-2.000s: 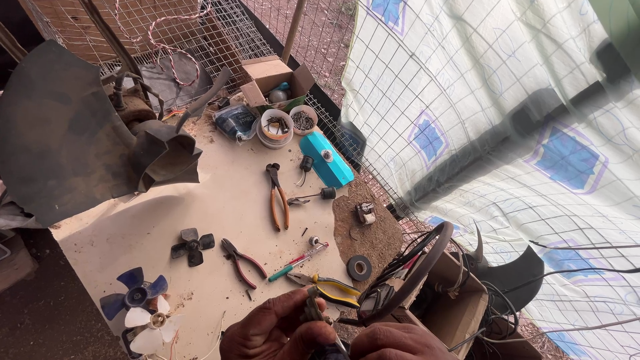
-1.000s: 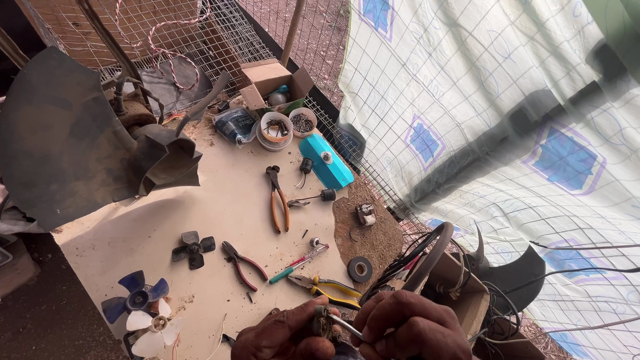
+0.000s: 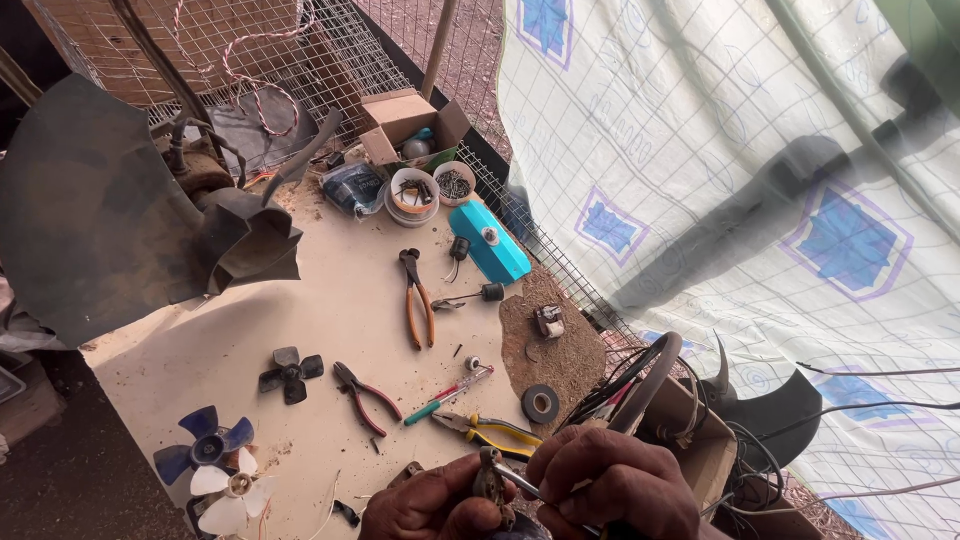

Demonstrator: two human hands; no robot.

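Note:
At the bottom of the head view, my left hand (image 3: 442, 504) grips a small worn metal part (image 3: 491, 480) between thumb and fingers. A metal shaft (image 3: 516, 480), seemingly a screwdriver's, is held in my right hand (image 3: 615, 480), its end against that part. Just beyond my hands lie yellow-and-black combination pliers (image 3: 499, 435). Near them are red-handled diagonal cutters (image 3: 369, 397), a screwdriver with a teal end (image 3: 450, 394) and a roll of black tape (image 3: 540, 403). Orange-handled end-cutting pliers (image 3: 415, 300) lie farther up the table.
Small fan blades, black (image 3: 291, 374), blue (image 3: 208, 445) and white (image 3: 234, 489), lie at left. A large dark fan (image 3: 240, 240) stands behind them. Tubs of screws (image 3: 454, 182), a cardboard box (image 3: 412, 127) and a teal metal piece (image 3: 491, 240) are at the back. Cables fill a carton (image 3: 709, 465) at right.
Both hands have shifted a little between frames. The metal shaft at the small part shows clearly one second ago and now, but not clearly two seconds ago. The tools on the table have stayed put.

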